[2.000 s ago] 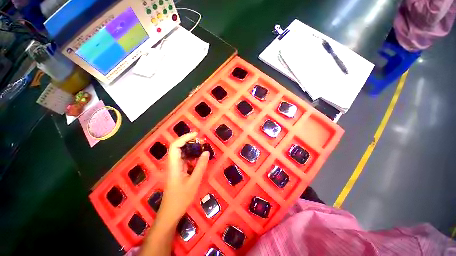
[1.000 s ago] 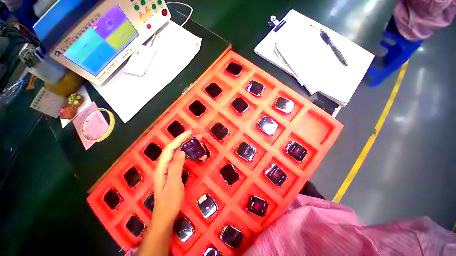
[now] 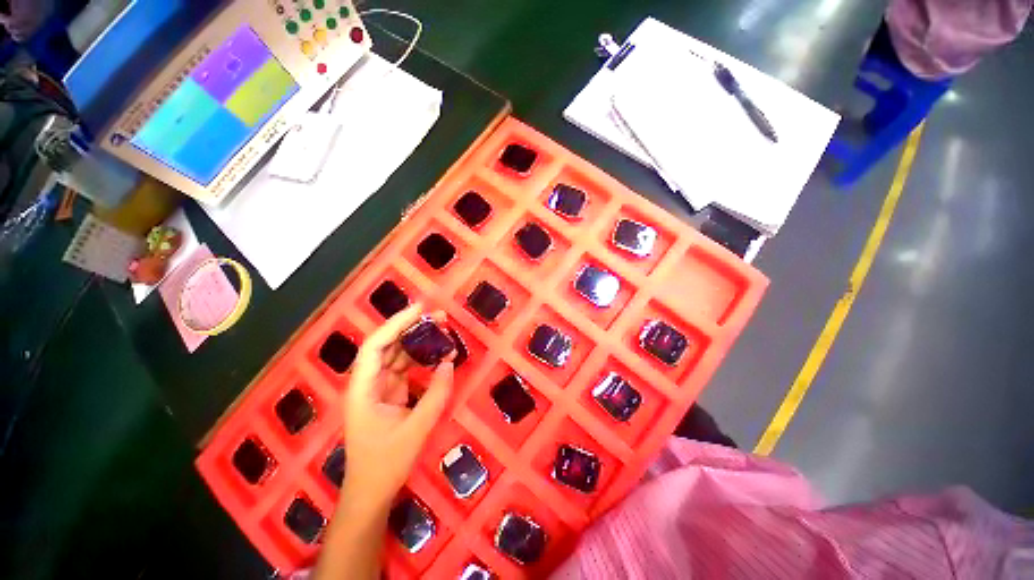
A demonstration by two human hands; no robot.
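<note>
A red-orange compartment tray (image 3: 694,275) lies slanted in front of me, with small black square watch units in most pockets. My left hand (image 3: 391,397) reaches in from the bottom left, bare, over the tray's middle. Its thumb and fingers hold a black watch unit (image 3: 427,341) by the edges, glossy face up, slightly above the tray. A dark edge shows just behind this unit; I cannot tell whether it is another unit. The hand and forearm hide some pockets. My right hand is not in view.
A tester with a coloured screen (image 3: 213,104) stands upper left on white paper (image 3: 374,113). Left of the tray are a yellowish ring (image 3: 243,297) and a container (image 3: 142,210). A clipboard (image 3: 782,170) with a pen (image 3: 745,100) lies upper right. A person's pink sleeve (image 3: 964,34) shows top right.
The thumb, earlier near the fingers at the unit's left side, now sits at its lower right edge, with the unit between thumb and fingers. The whole view has shifted slightly.
</note>
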